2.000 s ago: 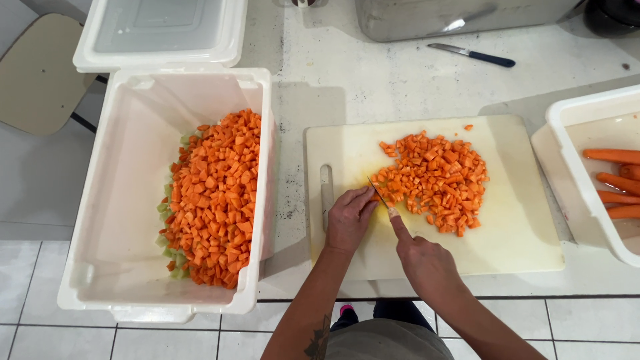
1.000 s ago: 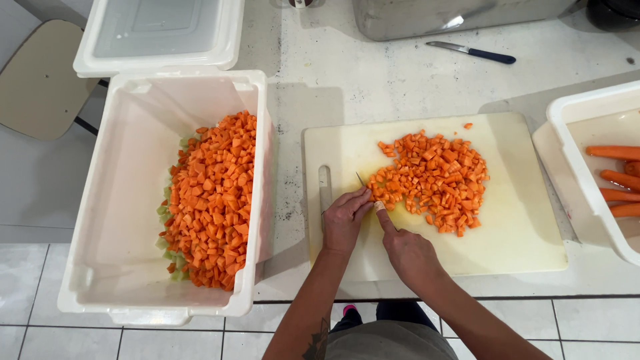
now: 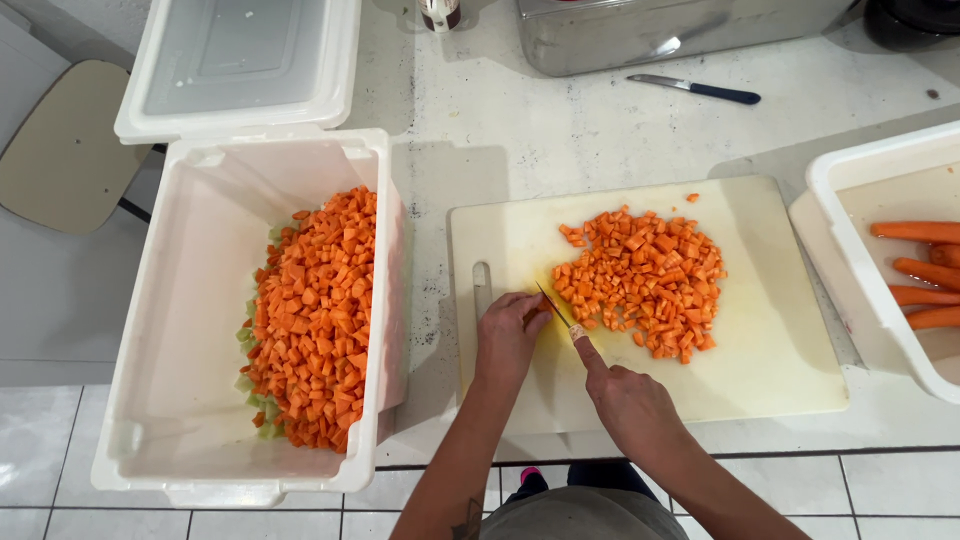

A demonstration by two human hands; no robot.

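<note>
On a pale plastic cutting board (image 3: 772,300) lies a heap of diced carrot (image 3: 652,277). My left hand (image 3: 510,330) pinches a piece of carrot (image 3: 538,309) at the heap's left side, mostly covered by the fingers. My right hand (image 3: 626,394) holds a knife (image 3: 556,309) by its handle, the index finger, with a wrap on its tip, stretched along it; the thin blade is against the carrot by my left fingertips. A deep white plastic bin (image 3: 381,300) on the left holds more diced carrot (image 3: 319,322) over pale green pieces (image 3: 246,334).
A white tub (image 3: 832,225) with whole carrots (image 3: 919,231) stands at the right. A second knife (image 3: 694,88) with a dark handle lies behind the board, before a metal container (image 3: 652,37). A lidded container (image 3: 232,67) sits behind the bin, and a chair (image 3: 67,150) stands at far left.
Both hands stay at the left side of the heap, with the knife and carrot still held. The knife blade's angle and position have shifted slightly.
</note>
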